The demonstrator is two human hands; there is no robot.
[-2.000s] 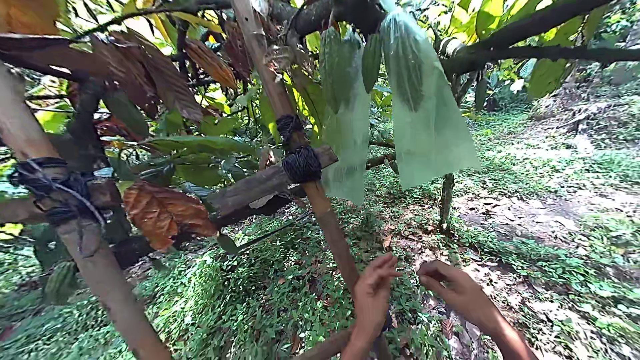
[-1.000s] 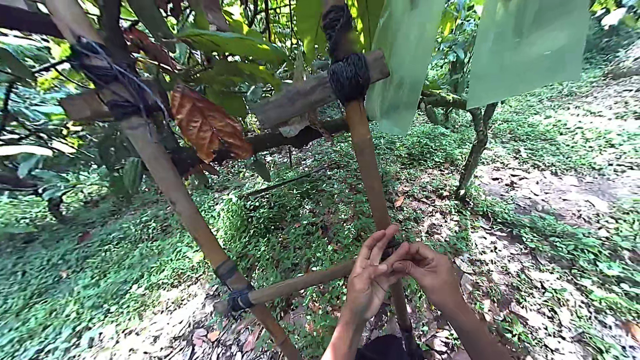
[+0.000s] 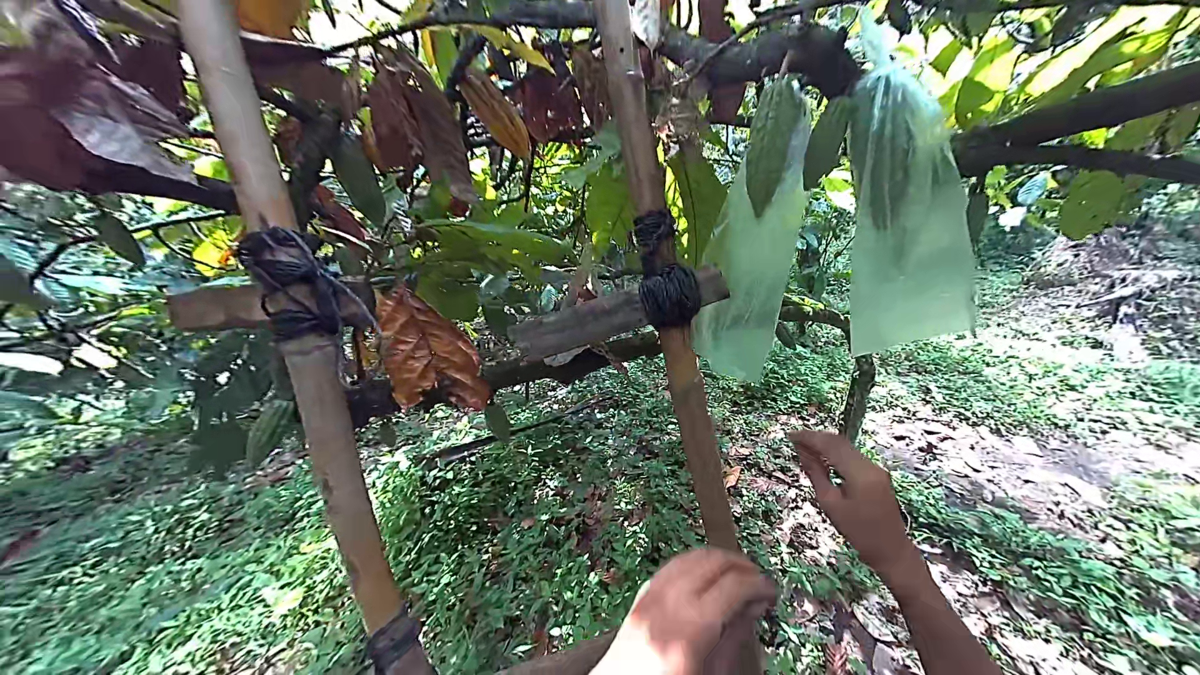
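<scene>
My left hand is at the bottom centre, in front of the lower part of the right wooden pole; its fingers are curled and blurred, and whether it holds anything is hidden. My right hand is raised to the right of that pole, fingers bent and apart from it, with nothing visible in them. Black cord lashing ties a short wooden crosspiece to the pole above my hands. A translucent green plastic bag hangs around a cacao pod at upper right, beside a second bag around another pod.
A left wooden pole bears black lashing around a second crosspiece. A dry brown leaf hangs between the poles. A thick branch crosses overhead. Low green plants cover the ground, and a thin trunk stands behind my right hand.
My hands were together at the right pole one second ago; now they are apart, the right one higher and to the right. The view has tilted up.
</scene>
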